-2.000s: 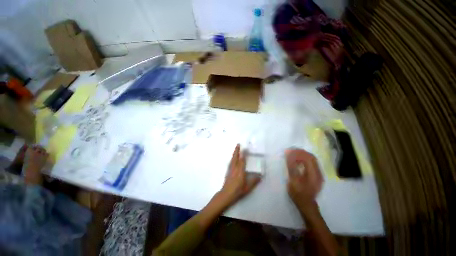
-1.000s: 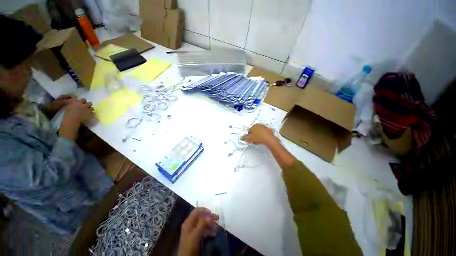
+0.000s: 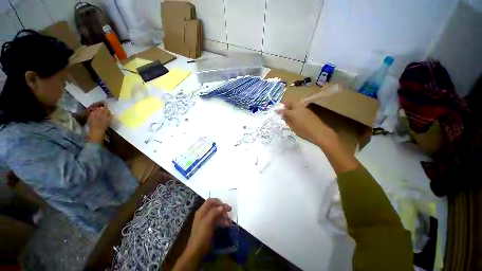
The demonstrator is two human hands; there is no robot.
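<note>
My left hand (image 3: 211, 210) is at the front table edge, fingers closed on a clear plastic tray (image 3: 227, 237) that hangs over my lap. My right hand (image 3: 301, 120) is over the back of the loose white cable pile (image 3: 270, 132), by the right end of the fanned flat retail boxes (image 3: 246, 94). Its fingertips are pinched together; glare and blur hide whether they hold anything. A pale blurred strip shows just beyond that hand, above the open carton. Filled blue-and-white retail boxes (image 3: 195, 157) lie stacked near the front edge.
A person (image 3: 68, 143) sits at left, hands together. A bulk carton of coiled cables (image 3: 156, 225) stands below the table edge. An open brown carton (image 3: 343, 114), blue bottle (image 3: 376, 78) and patterned cloth (image 3: 430, 100) are at back right. A crumpled clear bag (image 3: 420, 225) lies at right.
My right hand has moved back and to the right, from the cable pile to beside the fanned boxes. My left hand stays near the table edge with the clear tray.
</note>
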